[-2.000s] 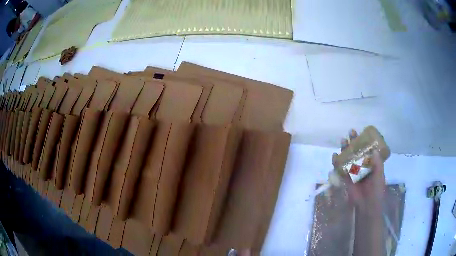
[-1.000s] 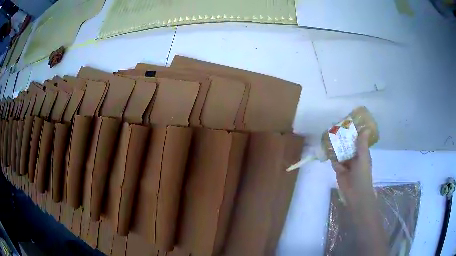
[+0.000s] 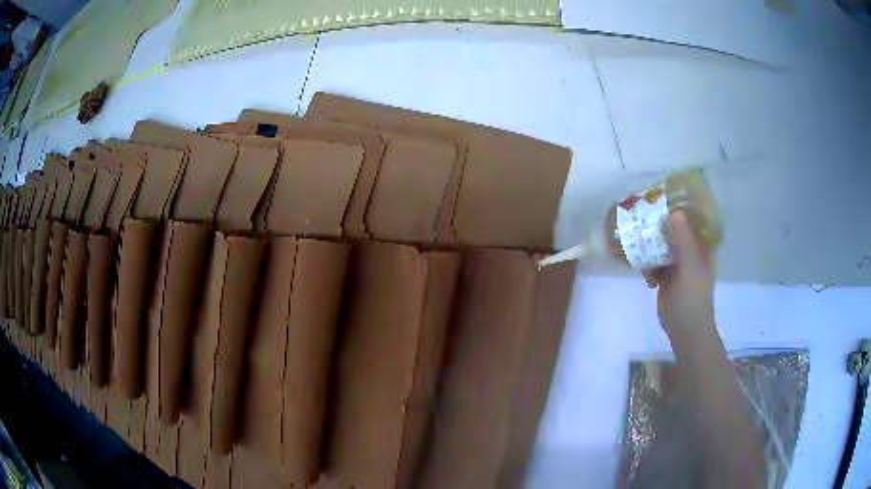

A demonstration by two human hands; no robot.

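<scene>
My right hand (image 3: 680,272) is closed around a clear glue bottle (image 3: 707,205) with a white label and yellowish contents. The bottle lies tilted on its side, its long pale nozzle pointing left. The nozzle tip is at the upper right edge of the nearest brown panel (image 3: 487,344); whether it touches cannot be told. Overlapping brown panels with raised folded edges (image 3: 320,353) run off to the left. A small black strip (image 3: 267,130) shows near the top of the row. My left hand is not in view.
A clear plastic-covered square (image 3: 649,411) lies under my right forearm. A dark cord-like thing (image 3: 853,430) is at the right edge. A brown lump (image 3: 92,102) sits behind the row. Yellowish striped sheets (image 3: 363,11) lie across the white table (image 3: 420,72).
My right hand has turned the bottle and brought its nozzle to the nearest panel's upper right edge. A fingertip-like shape at the bottom edge is gone. The view has shifted slightly.
</scene>
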